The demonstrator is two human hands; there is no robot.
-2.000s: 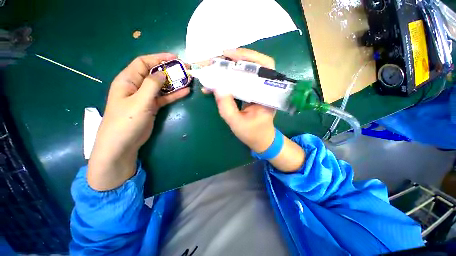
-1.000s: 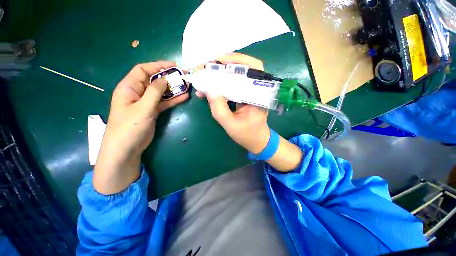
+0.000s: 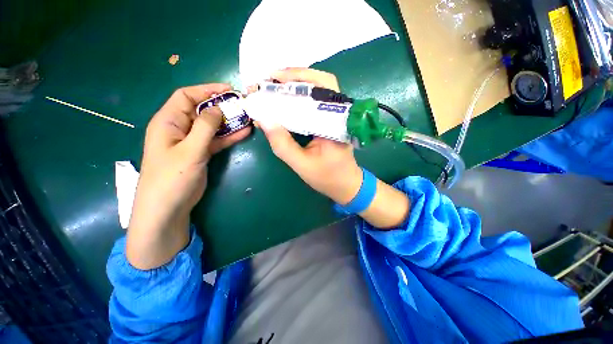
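Observation:
My left hand (image 3: 178, 161) holds a small rounded device housing (image 3: 232, 121) by its edges, thumb over its left side. The housing has a shiny rim and a white and dark inside. My right hand (image 3: 319, 158) is closed around a white glue syringe (image 3: 302, 114) that lies nearly level, its front end at the housing's right edge. The exact contact of the tip cannot be told. A green adapter head (image 3: 365, 122) sits on the syringe's rear end, and a clear air hose (image 3: 437, 146) curves away from it.
A green bench top (image 3: 282, 208) lies below my hands. A white paper sheet (image 3: 302, 37) is beyond the syringe. A cardboard sheet (image 3: 447, 80) and black dispenser (image 3: 548, 60) stand at right. A thin stick (image 3: 91, 111) and white paper scrap (image 3: 126, 191) lie at left.
The syringe and my right hand have moved left, and the syringe's front end now overlaps the housing's right edge more closely. My left hand still holds the housing, which is tilted a little differently.

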